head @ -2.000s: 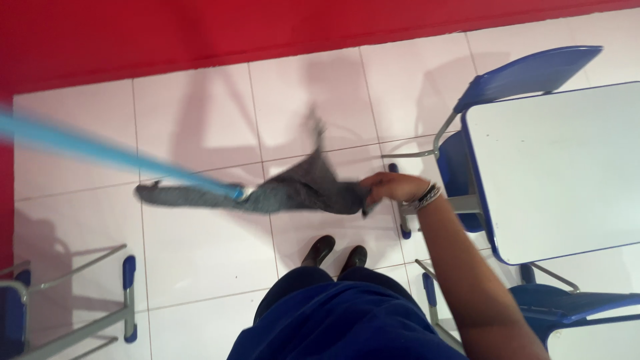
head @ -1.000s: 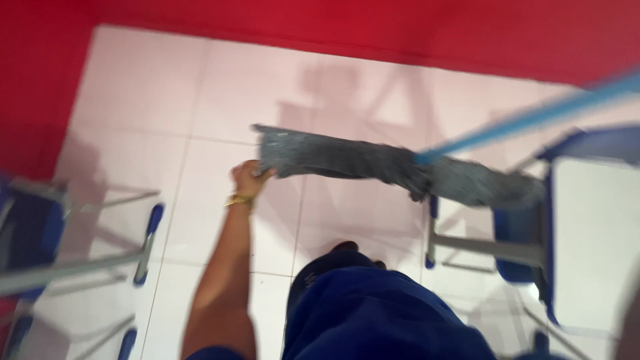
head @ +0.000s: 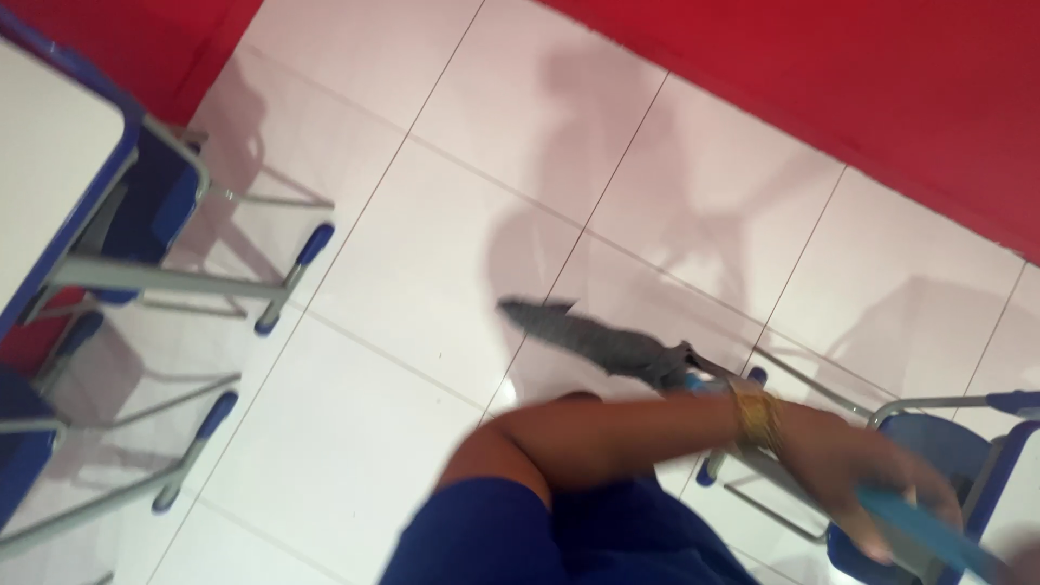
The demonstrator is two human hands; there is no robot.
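My left arm reaches across to the right, a gold-coloured bracelet at its wrist. My left hand [head: 873, 479], blurred, is closed around a light blue pole [head: 926, 528] at the lower right. The pole passes partly behind my forearm to a long head wrapped in dark grey cloth [head: 601, 341], just above my forearm and over the tiled floor. Only a blurred bit of my right hand [head: 1025, 556] shows in the lower right corner, by the pole's upper end; its grip cannot be made out.
Blue chairs and a white-topped desk with blue edging [head: 49, 154] stand on the left. Another blue chair [head: 934, 443] and a desk [head: 1016, 504] are at the lower right. A red wall [head: 877, 89] borders the white tiled floor [head: 390, 357], which carries shadows.
My left hand has left the end of the grey cloth and now holds the blue pole at the right. The view has turned and shifted strongly.
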